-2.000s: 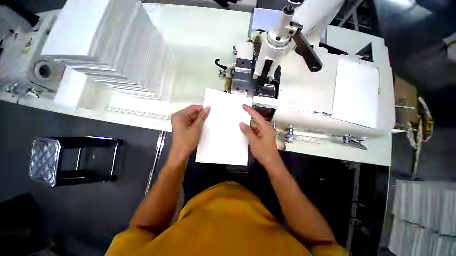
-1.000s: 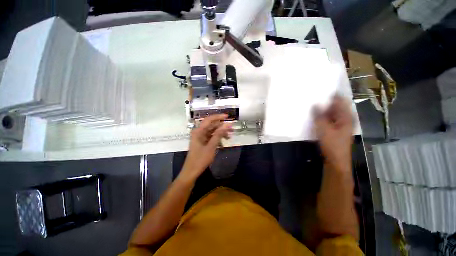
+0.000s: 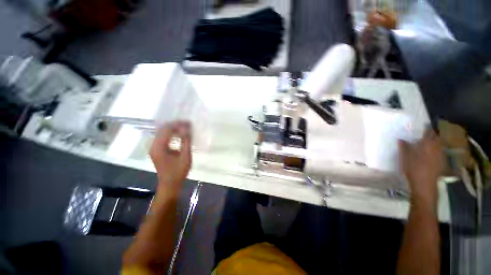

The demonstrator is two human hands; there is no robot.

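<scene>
A tall stack of white cut panels [image 3: 148, 96] leans on the left of the table. My left hand [image 3: 172, 153] is at its near right side with fingers curled; a small pale spot shows between the fingers, and blur hides whether they hold anything. A small pile of white panels [image 3: 383, 140] lies flat on the right end of the white sewing machine [image 3: 334, 145]. My right hand [image 3: 422, 158] is blurred at the pile's right edge; its grip is unclear. The dark and silver needle area [image 3: 282, 137] has no panel at it.
A second white machine [image 3: 75, 115] stands at the left end. A black lever [image 3: 320, 109] angles from the machine head. Black cut pieces [image 3: 237, 38] lie on a table beyond. A stool [image 3: 110, 210] is below left. A cardboard box [image 3: 453, 142] is at the right.
The panel held in both hands two seconds ago is out in front no longer. My left hand has moved left from the needle area to the tall stack. My right hand remains by the right pile.
</scene>
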